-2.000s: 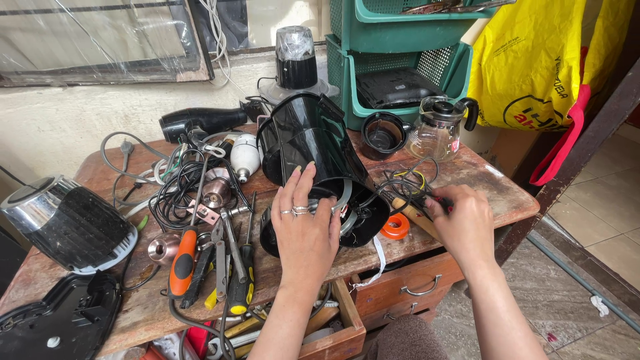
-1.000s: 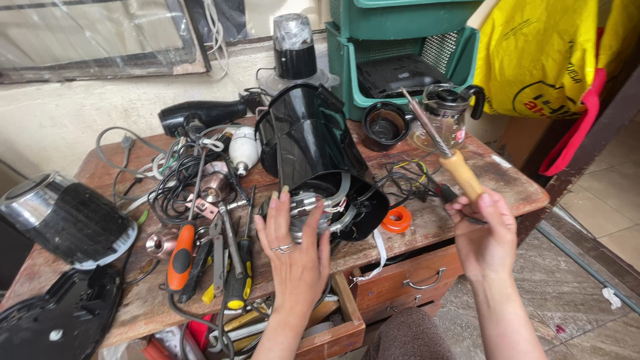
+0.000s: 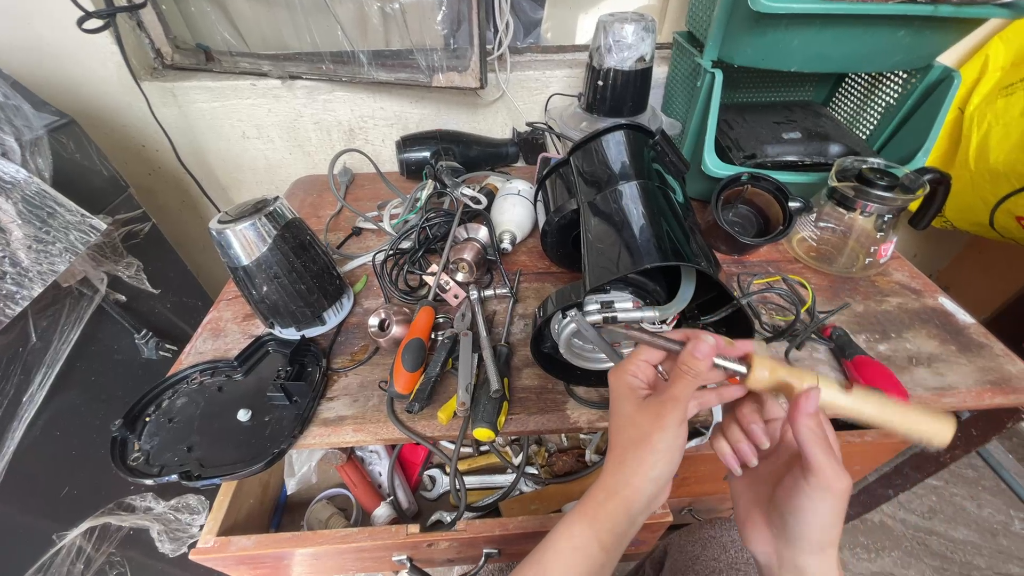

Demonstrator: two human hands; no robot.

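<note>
My left hand [image 3: 668,392] grips the metal shaft of a soldering iron [image 3: 840,392], whose wooden handle points to the lower right. Just below that handle is my right hand [image 3: 788,456], fingers apart and curled; whether it touches the wood is unclear. Behind the hands a black coffee maker body [image 3: 640,216] lies on its side, its underside facing me with a metal heating element [image 3: 588,340] and a grey hose showing. The iron's tip overlaps that underside in view. Its black base cover [image 3: 224,408] rests at the table's left edge.
Pliers, an orange-handled screwdriver [image 3: 412,352] and tangled cables lie left of the coffee maker. An open drawer [image 3: 336,544] holds wrenches. A glass carafe [image 3: 852,216], a black filter basket [image 3: 752,212], loose wires and a red-handled tool [image 3: 868,368] are to the right. Green baskets [image 3: 848,160] stand behind.
My left hand has left the coffee maker's underside and taken the iron's shaft. The iron, upright in my right hand a second ago, now lies nearly level. The view has shifted left.
</note>
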